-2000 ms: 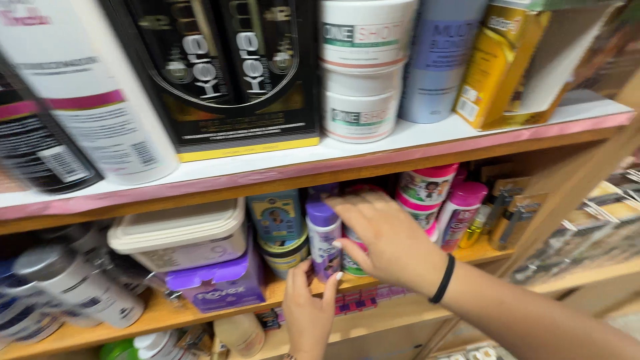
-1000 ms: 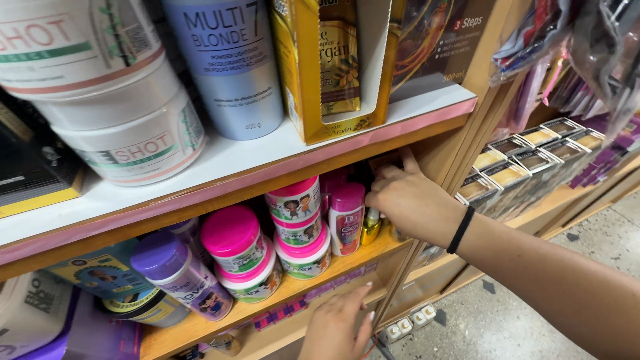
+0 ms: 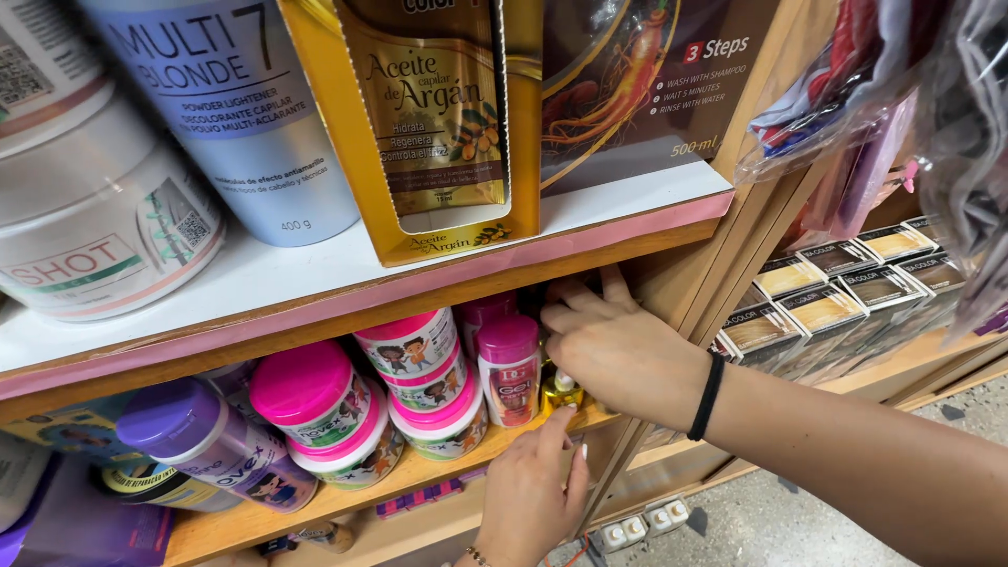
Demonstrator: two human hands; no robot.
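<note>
My right hand (image 3: 614, 346), with a black band at the wrist, reaches into the right end of the lower shelf; its fingertips are hidden in shadow, so what it holds cannot be told. Below it a small bottle of yellow liquid (image 3: 561, 391) stands at the shelf edge. My left hand (image 3: 531, 488) is raised under that bottle, its index fingertip at or just in front of it. Left of the bottle stands a gel bottle with a pink cap (image 3: 509, 374), then stacked tubs with pink lids (image 3: 429, 386) and a bottle with a purple cap (image 3: 220, 445).
The upper shelf (image 3: 630, 189) overhangs my hands and bears white tubs (image 3: 102, 213), a blue powder lightener container (image 3: 228, 118), and a yellow argan oil display box (image 3: 457, 228). A wooden upright (image 3: 709, 276) bounds the right side. Hair colour boxes (image 3: 823, 307) and plastic-wrapped goods (image 3: 835, 94) are beyond it.
Two seconds ago both hands were at the purple-capped bottle; the right has since moved right along the shelf to its end. The left has come up to the yellow bottle. The view has shifted right.
</note>
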